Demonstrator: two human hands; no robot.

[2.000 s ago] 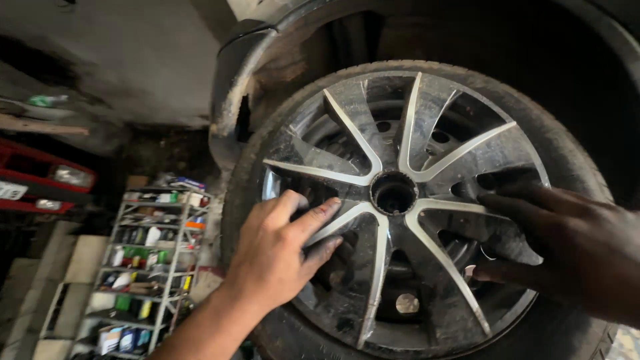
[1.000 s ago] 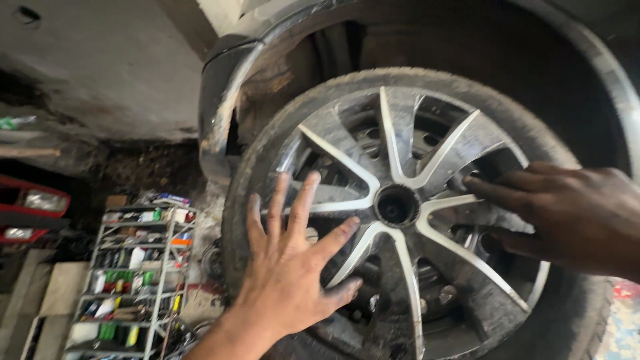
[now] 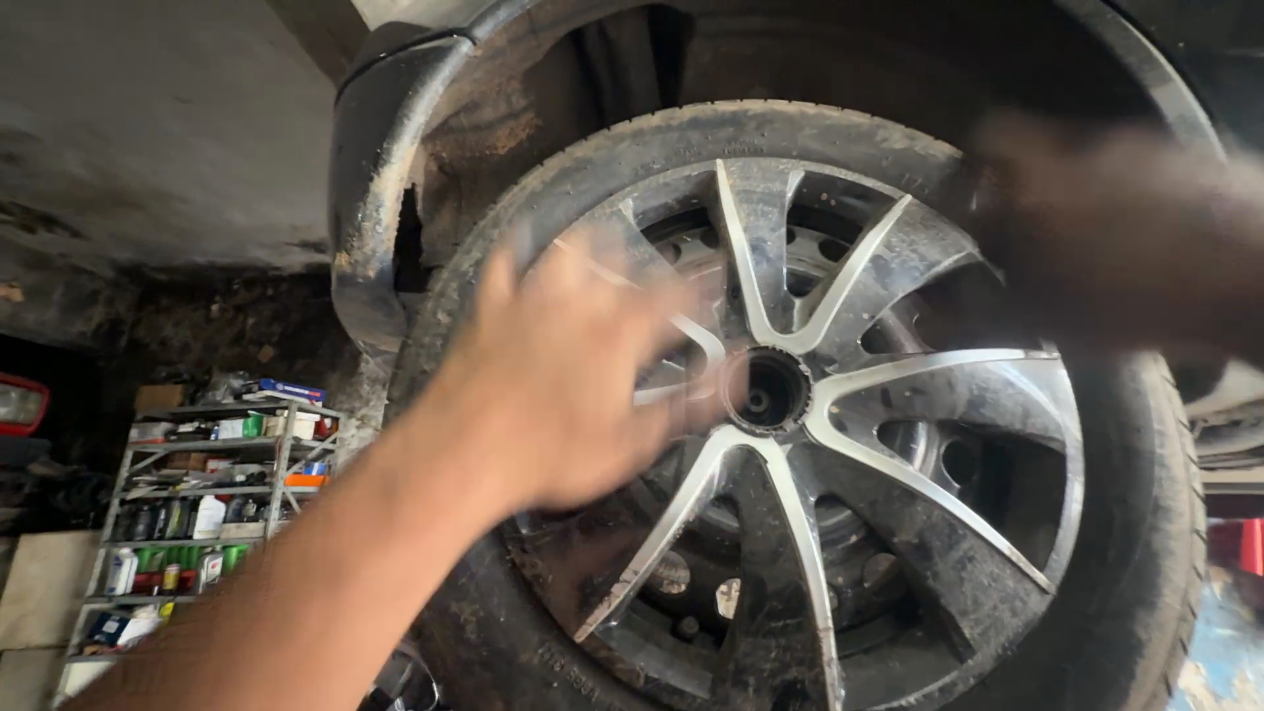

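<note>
A car wheel with a black tyre [image 3: 1136, 494] sits within the wheel arch, with a black and silver spoked wheel cover [image 3: 780, 513] on its face. The round hub opening [image 3: 765, 390] shows at the cover's centre. Motion blurs my left hand [image 3: 583, 365], which is over the cover's left side with its fingers apart and nothing seen in it; whether it touches the cover is unclear. At upper right, my right hand [image 3: 1096, 237] is a dark blur over the upper right edge of cover and tyre. Its fingers cannot be made out.
The worn wheel-arch edge [image 3: 380, 197] curves around the upper left of the tyre. On the left stands a metal shelf rack [image 3: 193, 487] with bottles and boxes. Part of a red vehicle with a lamp [image 3: 20, 405] shows at the far left edge.
Both hands have moved up across the wheel. My right hand was over the cover's right spokes and now blurs near the upper right of the tyre.
</note>
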